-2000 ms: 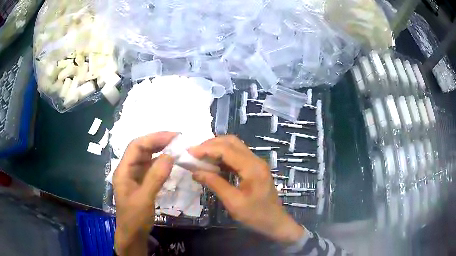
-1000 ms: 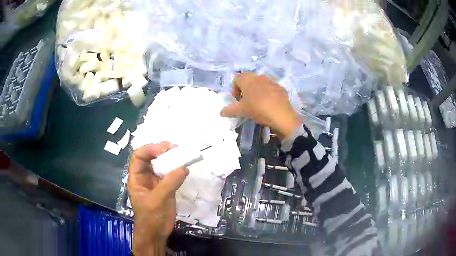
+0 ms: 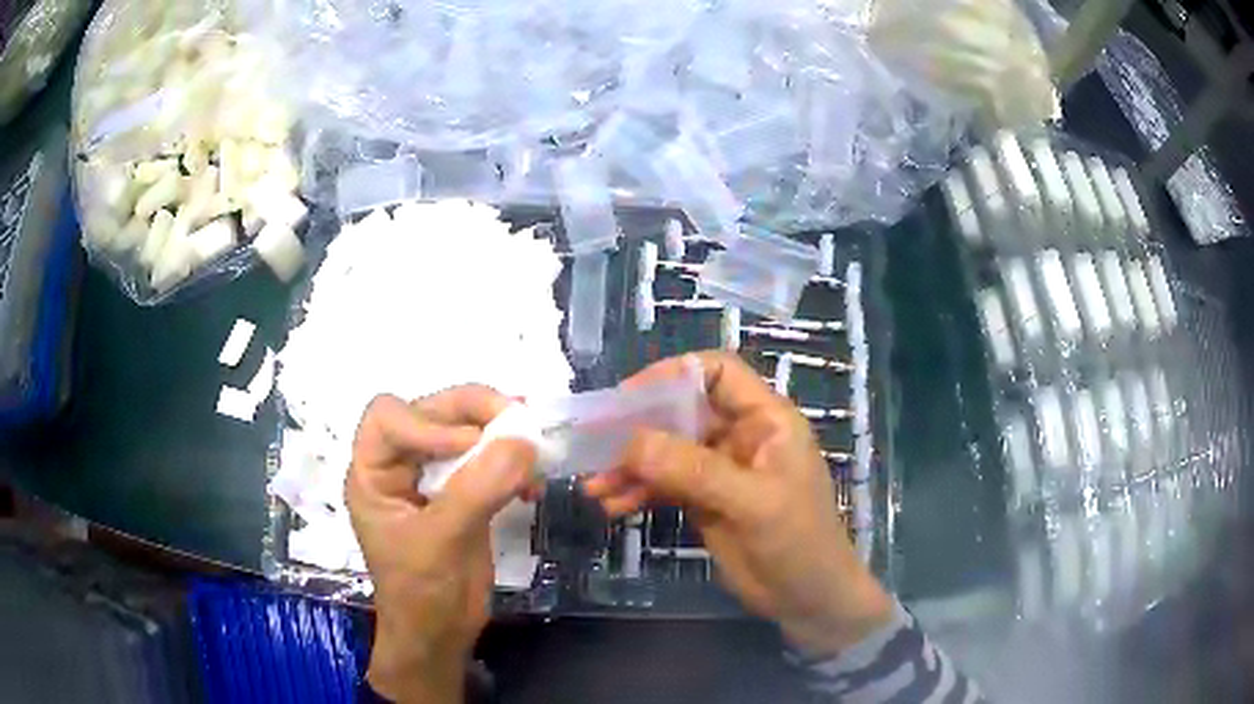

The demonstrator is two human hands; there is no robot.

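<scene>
My left hand (image 3: 433, 509) holds a white wrapped padding piece (image 3: 475, 454) between thumb and fingers, just above the heap of white padding sheets (image 3: 426, 303). My right hand (image 3: 743, 481) holds a clear, frosted plastic box (image 3: 626, 420) by its right end. The box's left end meets the white piece at my left fingertips; how far the piece is inside cannot be told. The ribbed tray (image 3: 855, 413) with slender parts and pale end pieces lies behind and beside my right hand, which partly hides it.
A bag of cream foam blocks (image 3: 186, 193) is at upper left. A big clear bag of empty boxes (image 3: 550, 83) spans the top. A compartment tray of white-cored boxes (image 3: 1073, 330) is at right. Small white pieces (image 3: 237, 341) lie left of the heap. A blue crate (image 3: 275, 646) is at lower left.
My right hand has come back from the edge of the bag of boxes and now holds a clear box against the white piece. My left hand still holds that piece. The camera view has shifted.
</scene>
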